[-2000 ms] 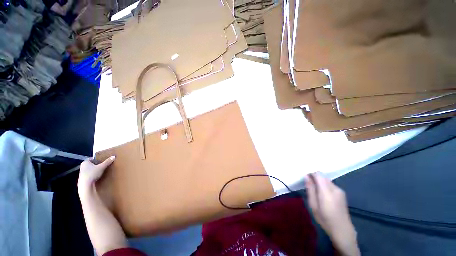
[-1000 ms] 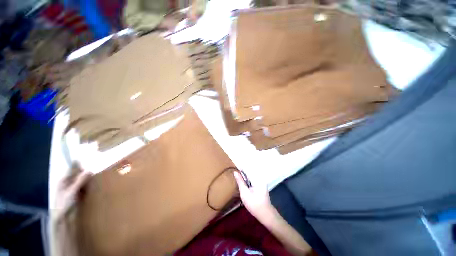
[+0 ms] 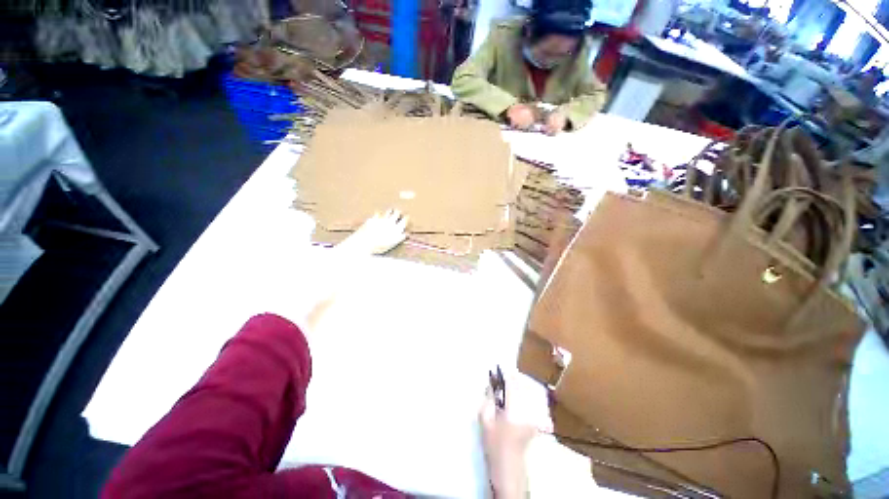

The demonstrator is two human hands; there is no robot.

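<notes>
My left hand (image 3: 382, 232) reaches forward and lies with fingers spread on the near edge of the far stack of flat tan bag panels (image 3: 409, 161). A small cream sticker (image 3: 406, 195) lies on that stack just beyond my fingertips. My right hand (image 3: 502, 429) is low in the centre and holds small dark thread snips (image 3: 498, 386), blades pointing up and away. A thin dark cord (image 3: 682, 448) runs from near my right hand across the stacked panels at right (image 3: 673, 312). The top right panel has handles and a small shiny snap (image 3: 772, 275).
A white-topped table (image 3: 390, 331) lies under the stacks. A person (image 3: 536, 73) works with both hands across the table. A metal-frame trolley with pale cloth (image 3: 49, 146) stands at left. A blue crate (image 3: 261, 107) is beyond the table's far left corner.
The view has lifted and turned. The bag panel that was under my hands is no longer in front of me. My left hand has moved forward to the far stack; the person across is now visible.
</notes>
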